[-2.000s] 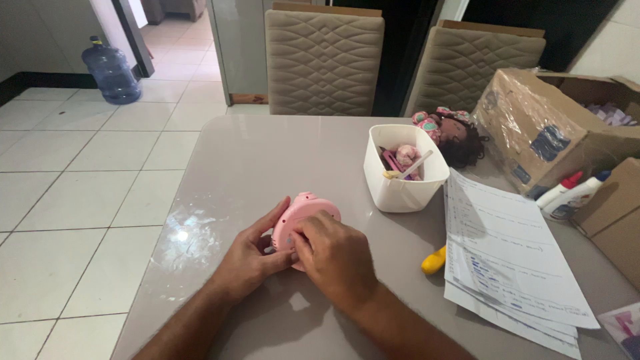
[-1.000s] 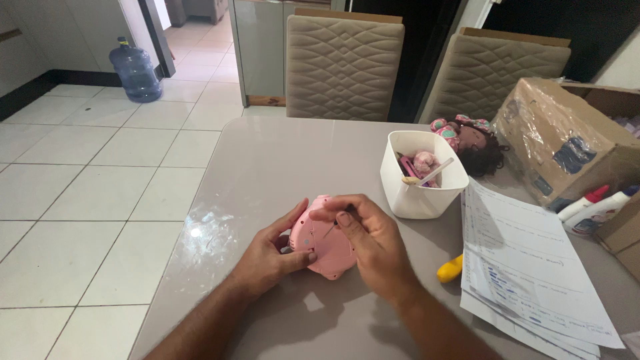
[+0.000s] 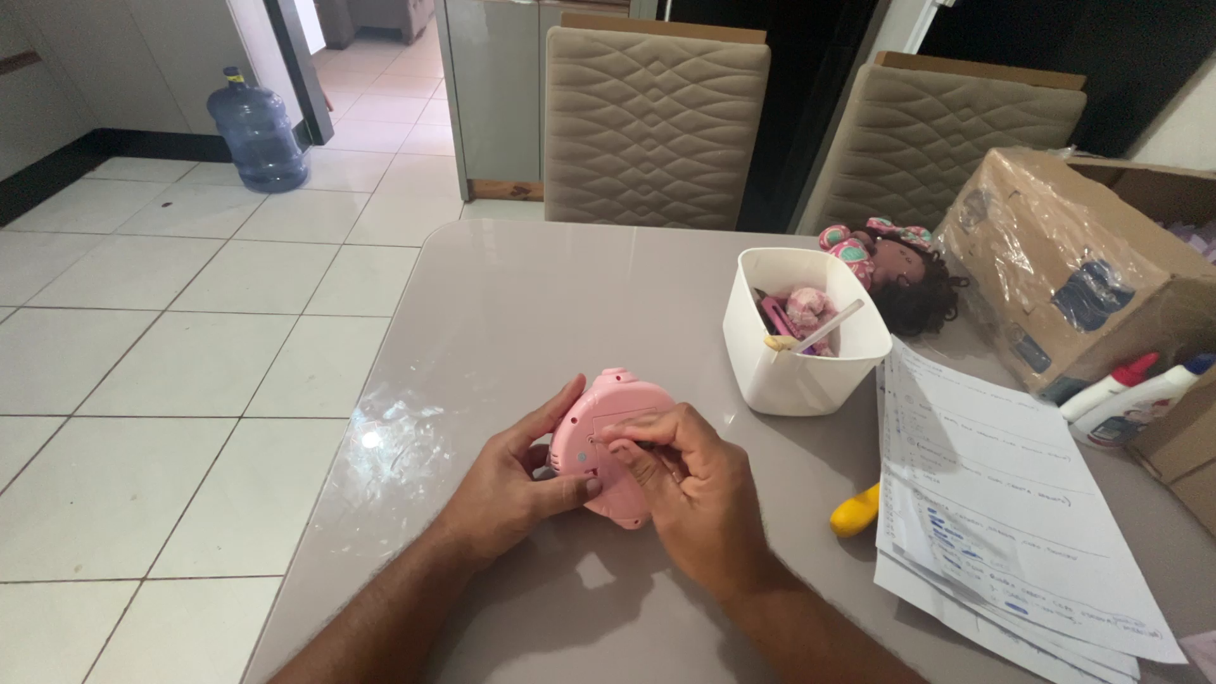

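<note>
A round pink plastic device (image 3: 617, 408) with screw holes and a rectangular panel outline on its facing side is tilted above the near part of the table. My left hand (image 3: 518, 475) grips its left edge, thumb on the lower face and fingers behind. Over the panel, my right hand (image 3: 689, 475) has thumb and index finger together against the face near a small hole; whether something tiny is pinched between them cannot be told.
At the right stand a white plastic container (image 3: 788, 385) of small items, a doll (image 3: 898, 271), a cardboard box (image 3: 1054, 256) and glue bottles (image 3: 1130, 404). Handwritten sheets (image 3: 997, 484) lie beside a yellow handle (image 3: 855, 511). Chairs (image 3: 655, 123) line the far side.
My right hand's fingers, raised and spread more over the device one second ago, are now bent and brought together against its face. My left hand keeps its hold.
</note>
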